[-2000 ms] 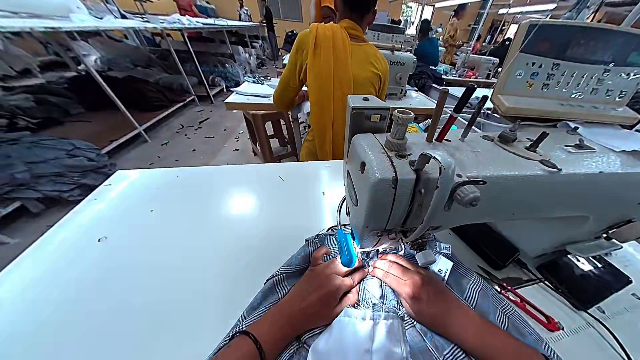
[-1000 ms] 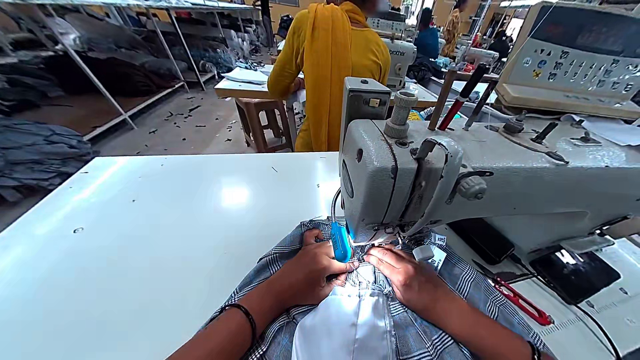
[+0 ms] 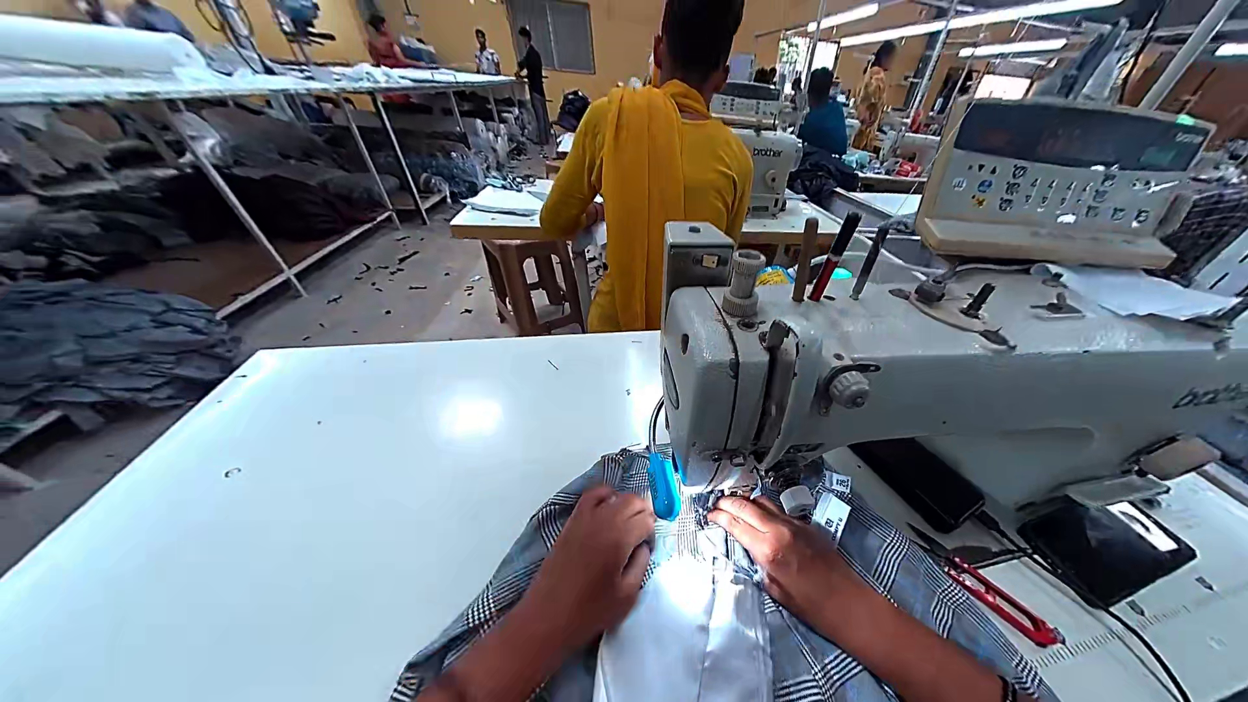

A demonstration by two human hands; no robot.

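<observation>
A grey plaid garment (image 3: 877,575) with a white fabric panel (image 3: 682,624) lies under the head of a Brother industrial sewing machine (image 3: 741,361). Left of the needle area, my left hand (image 3: 600,556) rests on the plaid cloth with curled fingers; whether it pinches cloth cannot be told. My right hand (image 3: 780,546) presses on the cloth just right of the presser foot, fingertips close to it. A lit blue lamp (image 3: 665,486) on a bent stalk hangs between the hands. White labels (image 3: 831,515) show on the cloth beside my right hand. The needle itself is hidden.
Right of the garment lie red-handled snips (image 3: 1004,600), a black phone-like device (image 3: 1107,546) and a cable. The white table (image 3: 322,507) extends left. A control panel (image 3: 1063,175) stands behind the machine. Ahead, a person in yellow (image 3: 673,185) sits with their back to me.
My left hand has shifted left, away from the presser foot, and its fingers have curled. My right hand stays close beside the foot.
</observation>
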